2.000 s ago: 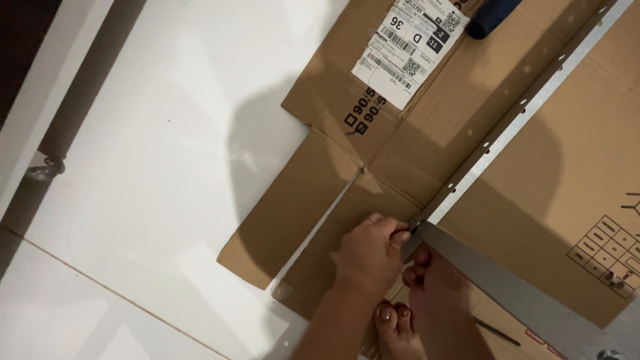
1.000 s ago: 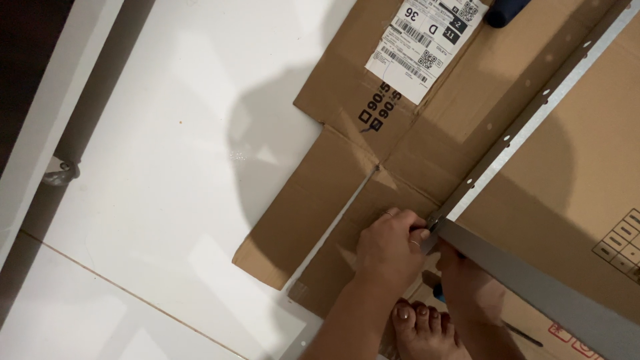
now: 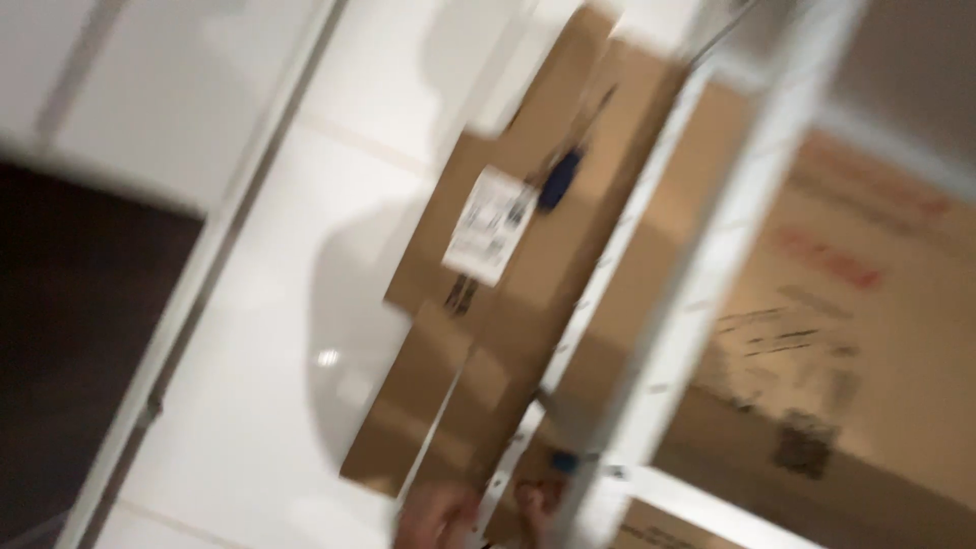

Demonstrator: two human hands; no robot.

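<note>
Motion blur softens the view. My left hand (image 3: 438,515) is at the bottom edge, beside the lower end of a white perforated metal upright (image 3: 583,305), over the cardboard (image 3: 518,351). What appears to be my right hand (image 3: 537,499) is just right of that upright, below a small blue object (image 3: 564,461). Fingers and any grip are too blurred to make out. Another white metal upright (image 3: 713,267) runs parallel on the right, joined to a crosspiece (image 3: 709,507). A screwdriver with a dark blue handle (image 3: 560,179) lies on the cardboard.
A white paper label (image 3: 489,225) with writing is on the cardboard. White tiled floor (image 3: 366,305) lies to the left, past it a pale ledge (image 3: 206,282) beside a dark area (image 3: 76,343). More printed cardboard (image 3: 877,366) lies under the frame at right.
The view has shifted and turned widely, bringing the second upright and the whole screwdriver into sight. Both hands are lower along the perforated upright, away from the joint where they were together.
</note>
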